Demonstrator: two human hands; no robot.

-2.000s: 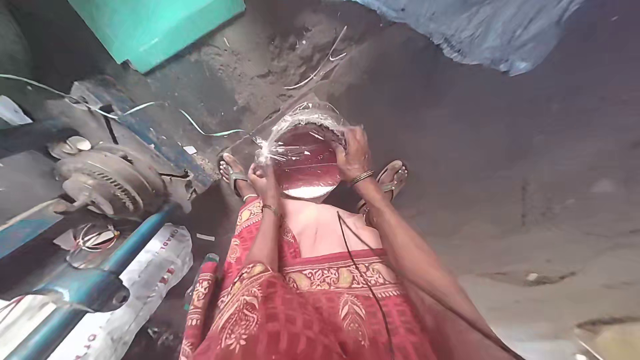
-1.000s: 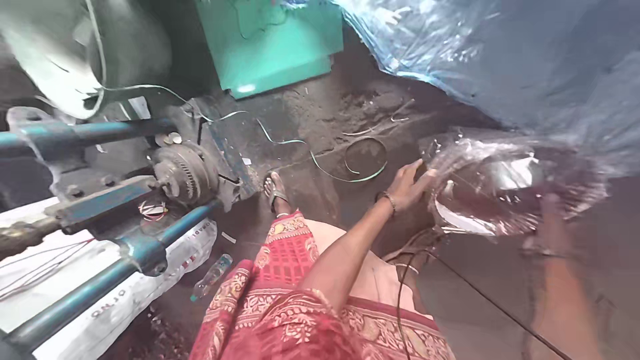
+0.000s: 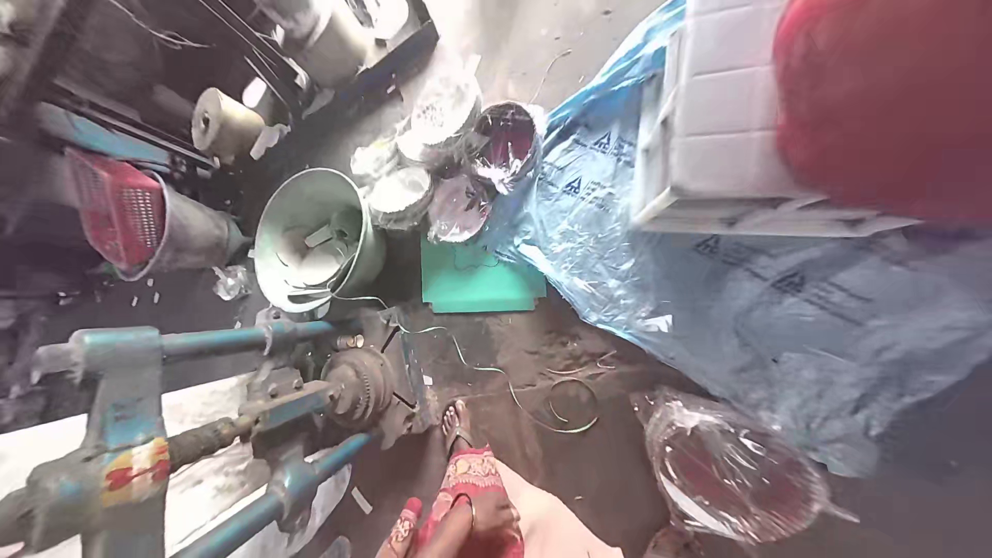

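Note:
My left hand (image 3: 493,513), with a bangle at the wrist, is at the red patterned cloth (image 3: 469,469) over my lap; whether its fingers grip the cloth is unclear. My right hand is out of view. At the lower right, a round dark red item in clear plastic wrap (image 3: 736,473) lies on the floor, away from my left hand and beside the blue plastic sheet (image 3: 744,310). More round plastic-wrapped bundles (image 3: 438,116) stand together at the top centre, one of them dark red (image 3: 508,136).
A machine with blue bars (image 3: 302,403) and a toothed wheel (image 3: 360,387) stands at left. Beyond it are a pale green bucket (image 3: 310,186) and a red basket (image 3: 116,209). A green board (image 3: 484,283), a loose strap (image 3: 511,387) and a white crate (image 3: 728,108) lie ahead.
The plastic-wrapped red item was between both hands over my feet, then moved right; now it lies on the floor, let go. My right hand has left view. The view has tilted up.

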